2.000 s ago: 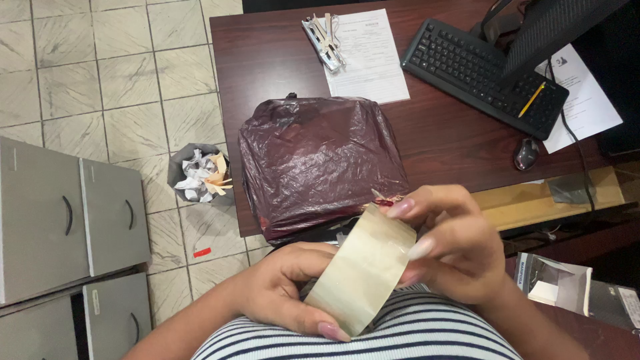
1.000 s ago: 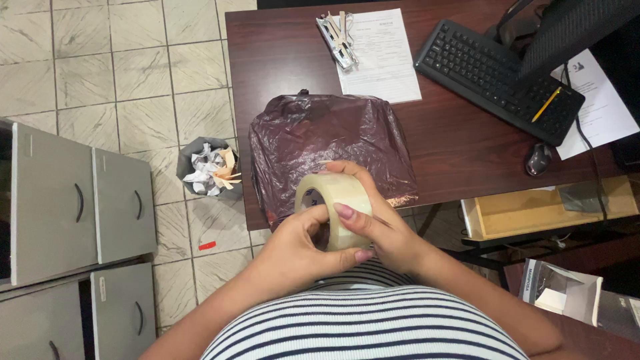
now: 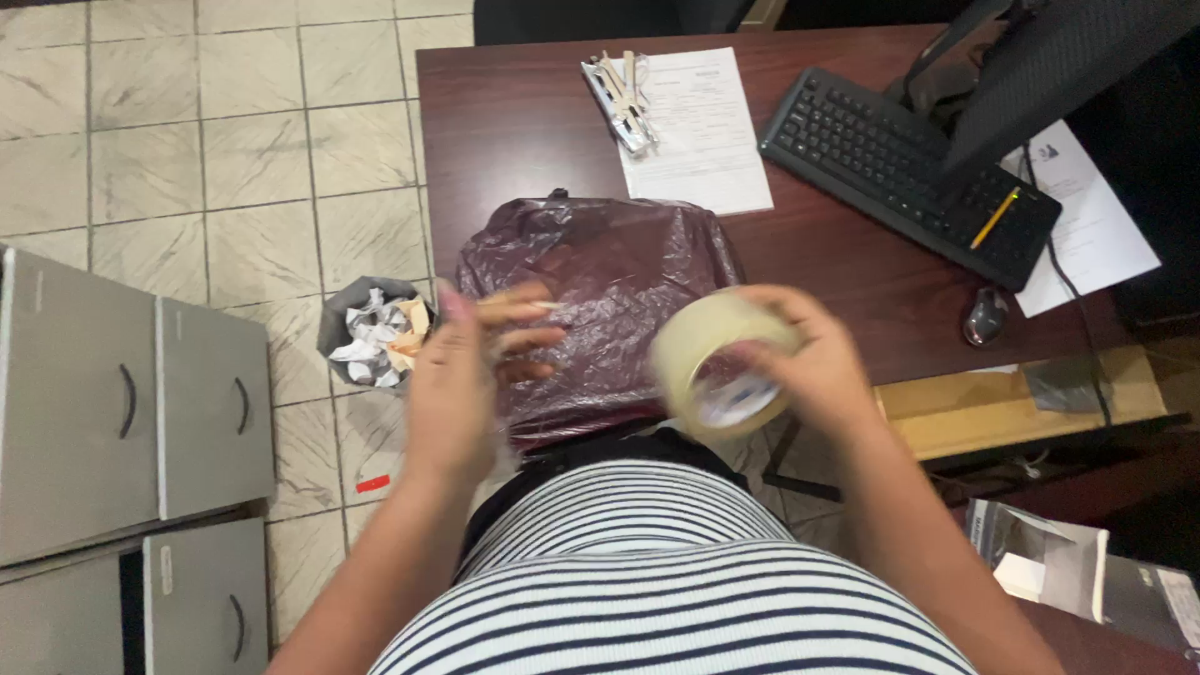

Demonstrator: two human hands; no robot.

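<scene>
My right hand (image 3: 806,356) grips a wide roll of clear packing tape (image 3: 680,361) by its right side, thumb inside the core. To the left, my left hand (image 3: 469,366) is blurred, its fingers spread; a faint clear strip seems to hang by its palm and wrist, though blur hides whether it sticks there. Both hands are above the near part of a dark maroon plastic bag (image 3: 609,272), which wraps something bulky at the edge of the brown desk (image 3: 516,112).
Behind the bag lie printed papers (image 3: 703,131) with metal paper fasteners (image 3: 621,103). A keyboard (image 3: 881,169), pencil (image 3: 994,217) and mouse (image 3: 985,316) are at right, above an open drawer (image 3: 937,412). A bin of crumpled paper (image 3: 375,342) and grey cabinets (image 3: 75,412) stand left.
Both hands were on the tape roll; now my left hand has let go and moved left, while my right hand holds the roll farther right.
</scene>
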